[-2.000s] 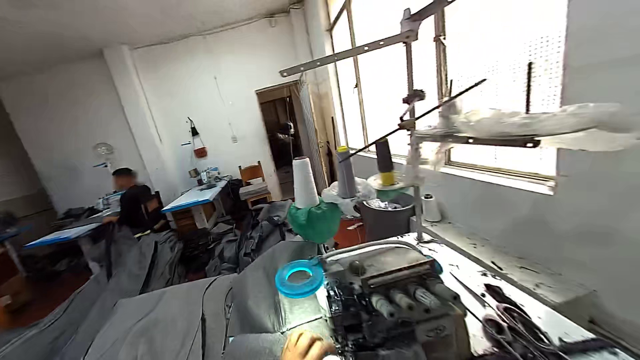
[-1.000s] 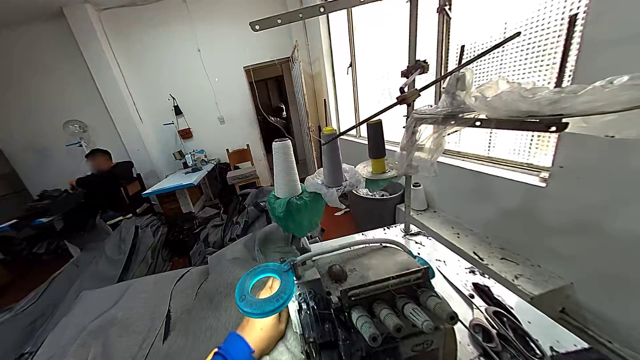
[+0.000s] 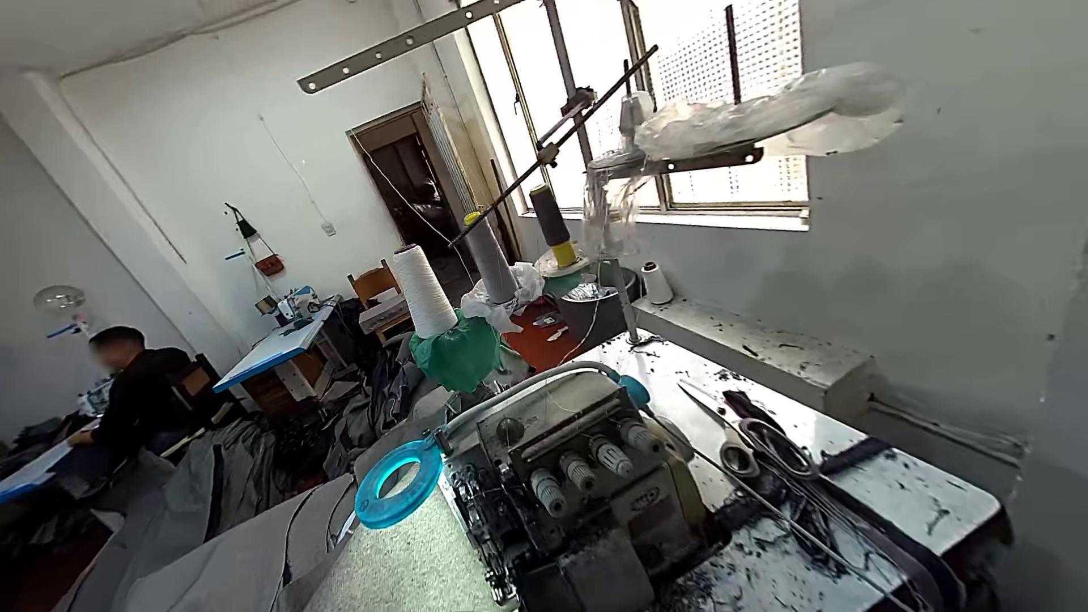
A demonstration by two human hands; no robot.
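Neither of my hands shows in the head view now. A serger sewing machine [image 3: 586, 501] with several tension dials stands at the bottom centre, on a white table [image 3: 918, 493]. A round blue ring lamp [image 3: 399, 483] on a flexible arm sits at its left. Left of the machine lies a pale speckled surface [image 3: 408, 557], with grey fabric [image 3: 246, 535] beyond. Large metal scissors [image 3: 733, 433] lie on the table, right of the machine, among dark fabric strips and lint. Behind the machine stand a white thread cone [image 3: 423, 291] over green plastic and a grey cone [image 3: 491, 259].
A metal thread stand [image 3: 586, 127] with plastic wrap rises over the table. Behind stand a dark bucket [image 3: 586, 316] and, on a ledge [image 3: 765, 344], a small white cone [image 3: 655, 283]. At far left a person [image 3: 144, 387] sits at another worktable.
The hand with the blue sleeve or band at its wrist, at the ring lamp one second ago, is out of view. The view has shifted.
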